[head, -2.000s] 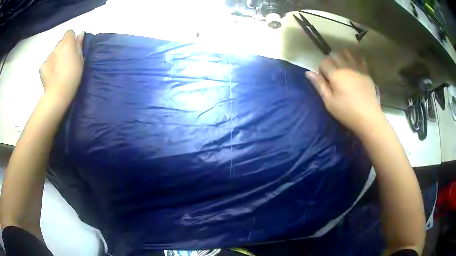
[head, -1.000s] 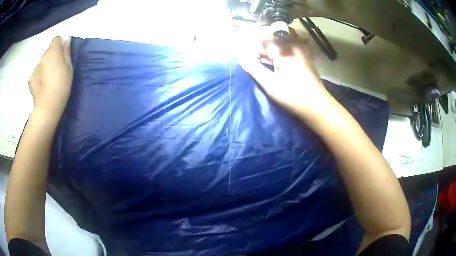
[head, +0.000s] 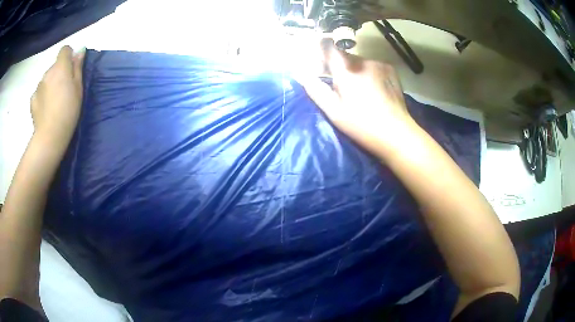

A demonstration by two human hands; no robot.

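A large glossy dark blue fabric panel (head: pixel 208 163) lies over the white table and hangs down its front. Thin straight seams run down it, and folds fan out from its top edge near the needle. My left hand (head: pixel 58 94) holds the panel's upper left edge, fingertips at the corner. My right hand (head: pixel 365 94) is at the panel's top edge, just right of the needle area; its fingertips are lost in glare below the dial, so its hold cannot be told. The sewing machine's metal parts (head: pixel 296 14) show at top centre, the needle washed out by light. The round knob (head: pixel 344 38) is above my right hand.
Slim dark snips (head: pixel 401 47) lie on the machine bed behind my right hand. Dark-handled scissors (head: pixel 534 151) are at the right of the white table (head: pixel 514 188). The pale machine arm (head: pixel 479 38) crosses the upper right. More dark fabric (head: pixel 50 22) lies at upper left.
My right hand has moved left from the panel's right side to the needle area. Folds have gathered there, and the right part of the panel now lies spread behind my forearm. My left hand has shifted slightly left.
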